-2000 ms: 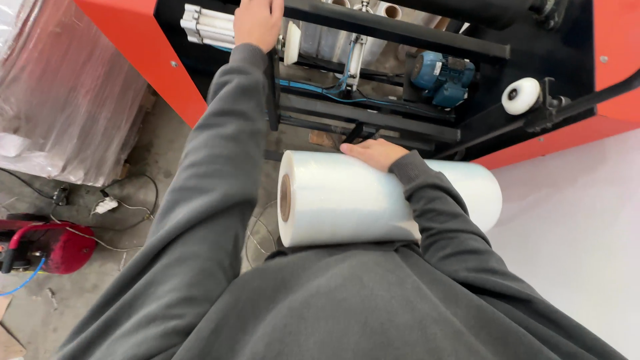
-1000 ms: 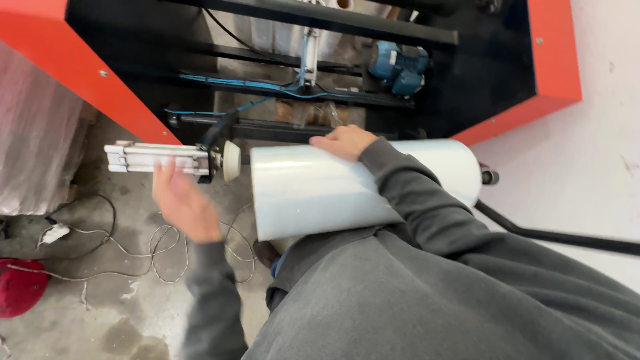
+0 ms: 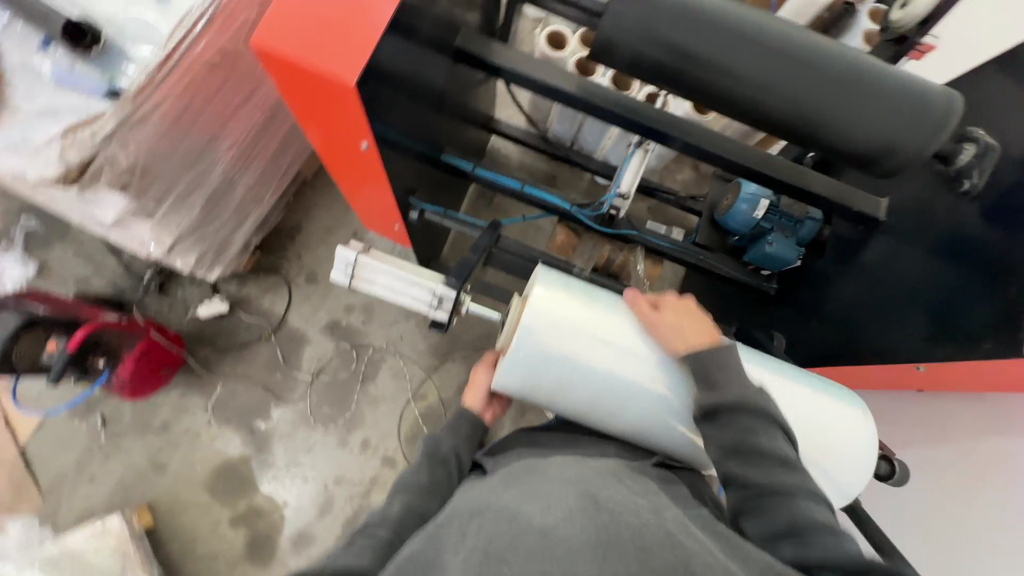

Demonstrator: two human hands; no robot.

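A large roll of translucent plastic film [image 3: 600,360] lies across the front of the machine, close against my body. My left hand [image 3: 486,390] touches the roll's left end from below. On top of the roll rests my right hand [image 3: 674,322], palm down near the middle. A white pneumatic cylinder [image 3: 392,282] on a black bracket [image 3: 472,268] points at the roll; its rod runs to a pale cone [image 3: 510,322] at the roll's left end. Whether the cone sits inside the core cannot be seen. A dark round end piece [image 3: 892,470] shows at the right end.
The machine has an orange side panel [image 3: 336,120], a black rubber roller [image 3: 776,80] and a blue motor [image 3: 768,224]. Several film rolls [image 3: 588,68] stand behind it. At left are a wrapped pallet load [image 3: 200,152], a red machine [image 3: 132,360] and loose cables [image 3: 360,376] on the floor.
My left hand has moved from beside the cylinder to the roll's left end. The gap between cone and roll seen one second ago has closed. My right hand stays on the roll.
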